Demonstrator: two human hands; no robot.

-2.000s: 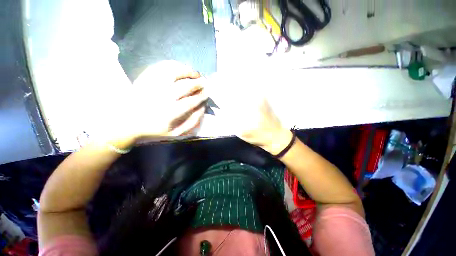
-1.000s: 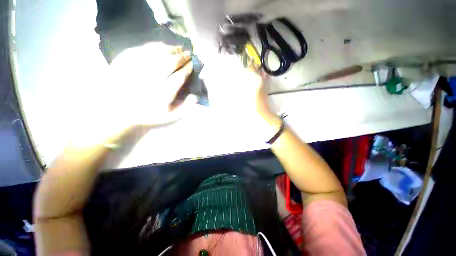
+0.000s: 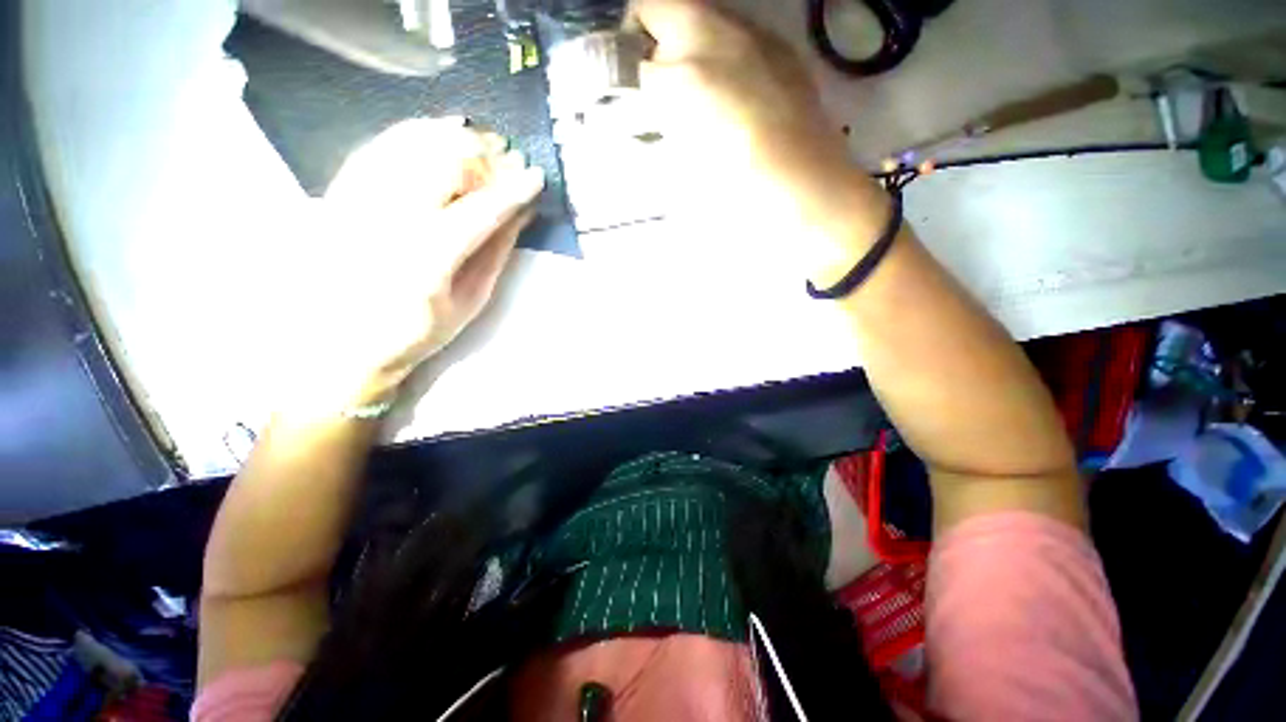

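A black panel lies on the white machine table, its corner pointing toward the front edge. My left hand rests on the panel's near part, fingers together; glare washes out much of the hand. My right hand reaches up to the dark metal parts at the top centre, beside the panel's right edge. Whether its fingers hold anything is hidden. A pale machine part shows above the panel.
Black scissors handles lie at the top, right of my right hand. A wooden-handled awl lies by the table seam. A green bottle stands far right. A red crate and clear plastic are below the table.
My right hand has moved up and away from me to the metal parts. More of the black panel shows flat under my left hand. The view has shifted, and the scissors sit higher.
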